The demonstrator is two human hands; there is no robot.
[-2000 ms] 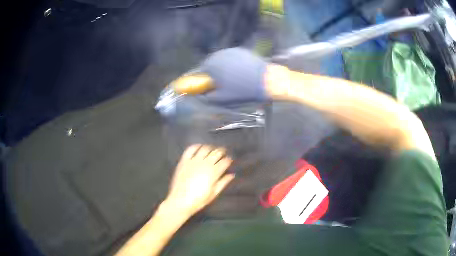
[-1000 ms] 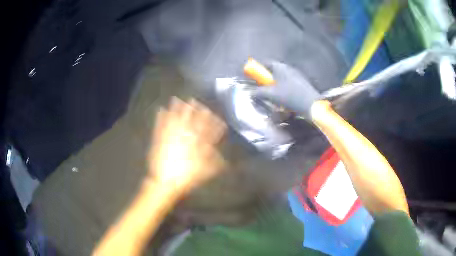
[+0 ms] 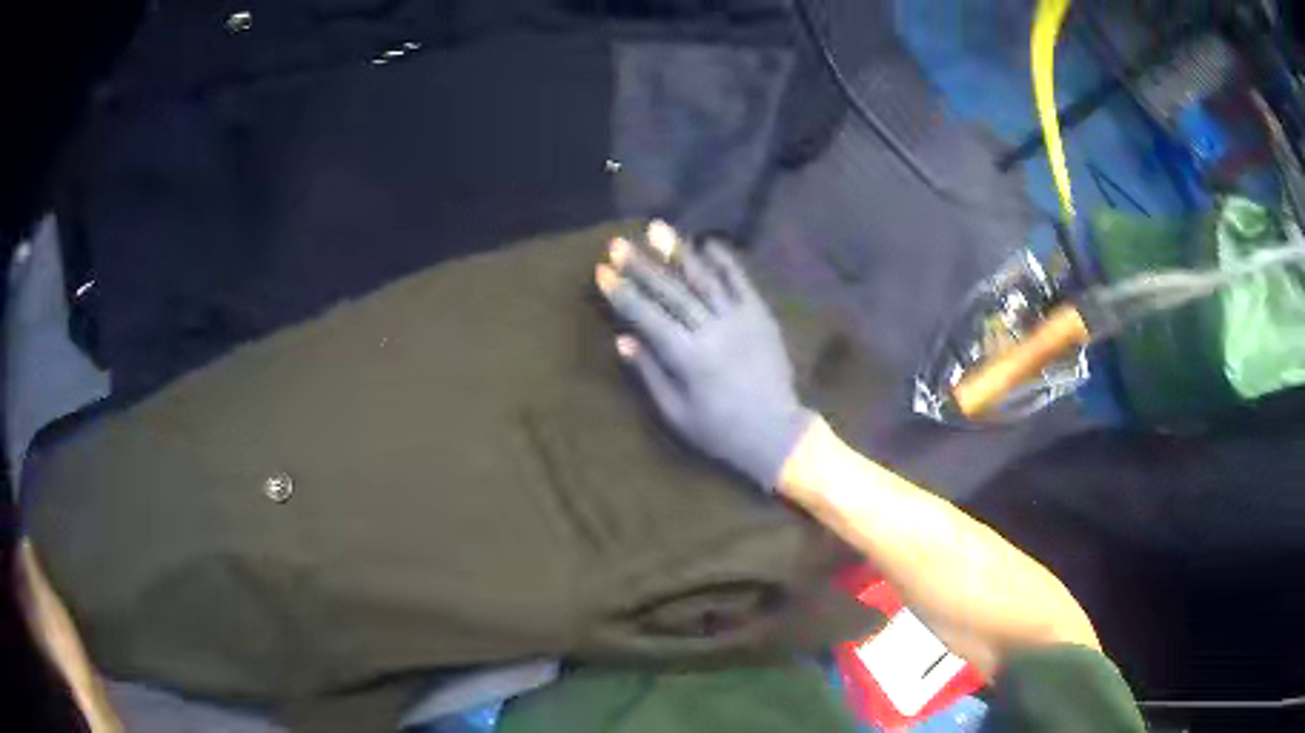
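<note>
The olive-brown jacket [image 3: 387,487] lies spread across the table, with one metal button [image 3: 278,488] showing at its left part. My right hand [image 3: 711,365], in a grey-blue glove with bare fingertips, lies flat on the jacket near its upper edge, fingers apart. The steam iron [image 3: 1013,351] with its orange-tan handle stands to the right, apart from my hand. Of my left arm [image 3: 60,637] only a strip shows at the left edge; the left hand itself cannot be made out.
Dark garments [image 3: 358,158] with small shiny studs lie behind the jacket. A pale steam hose [image 3: 1195,284] runs right from the iron. A yellow hose [image 3: 1049,108] hangs at upper right, near a green bag [image 3: 1259,308]. A red item with a white label [image 3: 905,664] is by my lap.
My right hand has let go of the iron, which now stands farther right, and rests on the jacket. My left hand has moved from the middle to the far left. More of the jacket shows.
</note>
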